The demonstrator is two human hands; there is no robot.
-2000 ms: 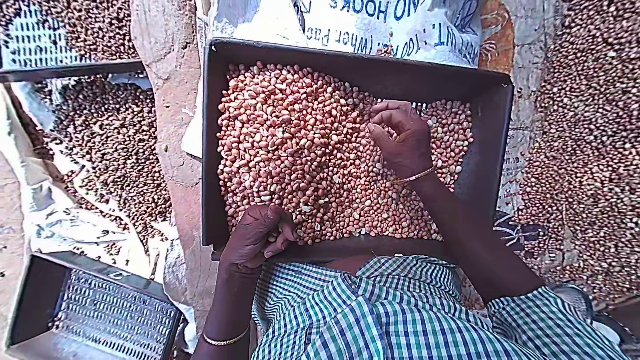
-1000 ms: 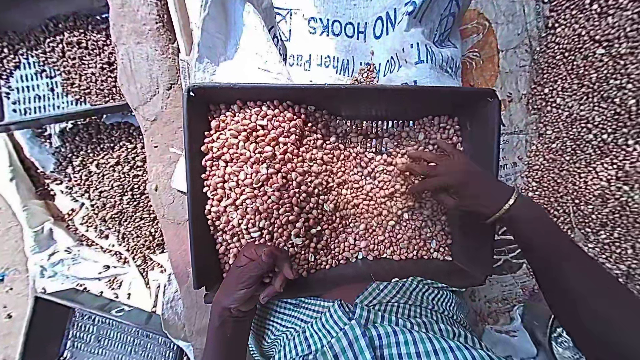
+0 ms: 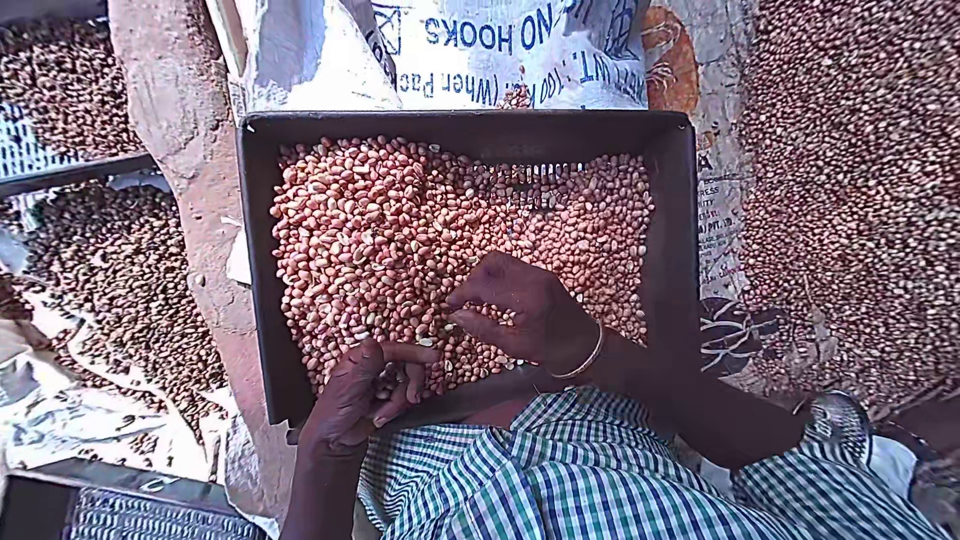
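A dark rectangular sieve tray [image 3: 675, 225] lies in front of my body, with shelled peanuts [image 3: 360, 247] heaped deepest on its left side. Slots of its bottom show near the far wall. My left hand [image 3: 371, 390] is at the near left part of the tray, fingers curled over the peanuts and index finger extended to the right; some peanuts appear beneath its fingers. My right hand [image 3: 525, 311] is just above the nuts at the near middle, thumb and fingers apart, with peanuts visible between them. Whether either hand grips a nut cannot be made out.
A printed white woven sack [image 3: 465, 52] lies beyond the tray. Many nuts [image 3: 855, 187] are spread at the right. Left of a stone-like ledge [image 3: 202, 225] are darker heaps [image 3: 135, 285], and another slotted tray [image 3: 157, 517] sits at the lower left.
My right hand has moved from the right part of the peanuts to the near middle, closer to my left hand. The left index finger now points out to the right.
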